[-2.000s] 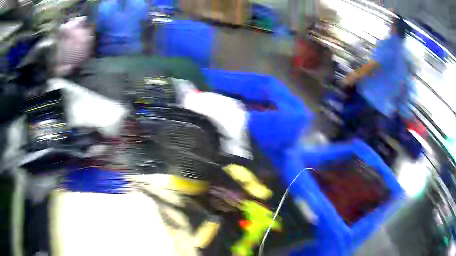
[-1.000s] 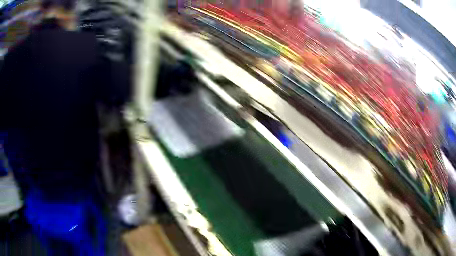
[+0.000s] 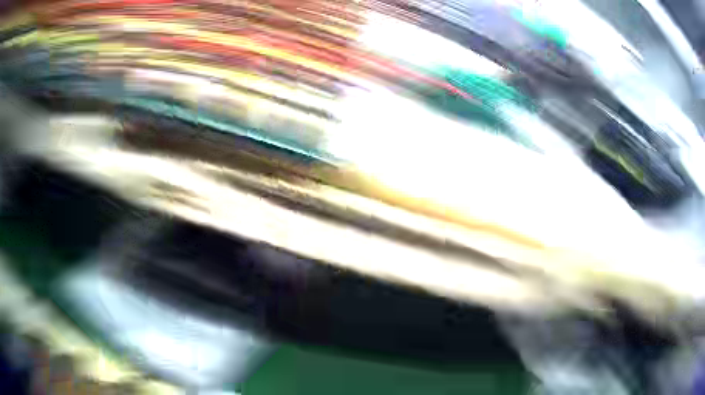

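Observation:
The view is strongly blurred by motion. Neither of my hands can be made out. Nearest in front of me is a green surface (image 3: 386,374) at the bottom edge. A whitish, sheet-like patch (image 3: 162,332) lies on it at the lower left. A long dark shape (image 3: 255,285) lies beside and beyond the patch; what it is cannot be told.
A pale rail (image 3: 309,231) crosses the view from upper left to lower right. Beyond it are streaks of red and yellow (image 3: 193,38) and a very bright white area (image 3: 464,170). Dark, blurred shapes (image 3: 634,154) stand at the upper right.
The view has swung right. The person in dark clothes seen at the left a second ago is out of the picture, and the pale rail now runs flatter across the middle.

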